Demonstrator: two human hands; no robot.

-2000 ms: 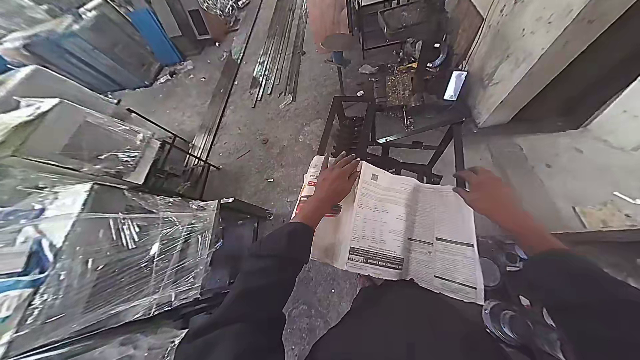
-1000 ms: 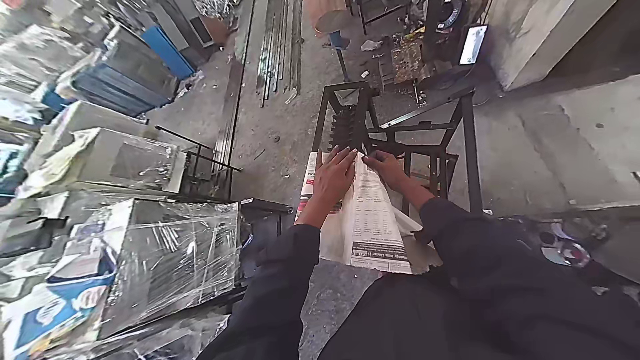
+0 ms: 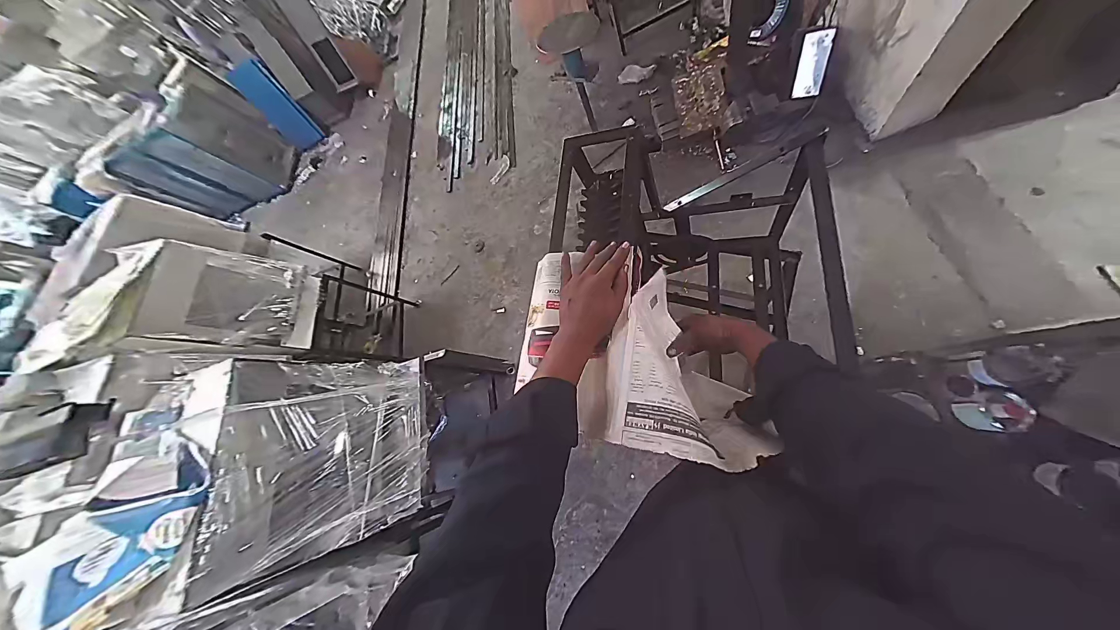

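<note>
A printed newspaper sheet [image 3: 652, 385] lies in front of my body at the near side of a black metal frame [image 3: 831, 254], its right part folded or curled over. My left hand [image 3: 597, 289] rests flat on the paper's upper left part, fingers extended and pointing away from me. At the paper's right edge is my right hand [image 3: 713, 337], fingers bent, with the thumb and fingertips against the sheet; whether it pinches the paper is hard to tell. Just beyond my left hand, a dark coil or ribbed part [image 3: 599, 210] sits inside the frame.
Plastic-wrapped boxy items [image 3: 315, 446] stand on the left, with a thin black metal rack [image 3: 346, 289] behind them. Long metal strips [image 3: 477, 87] lie on the concrete floor ahead. A round-topped stool [image 3: 567, 33], a lit screen [image 3: 814, 63] and a concrete pillar [image 3: 919, 61] are farther off.
My right hand has moved left from the sheet's far right edge, and the paper, spread wide two seconds ago, is now folded narrower. My left hand stays on the paper's upper left part.
</note>
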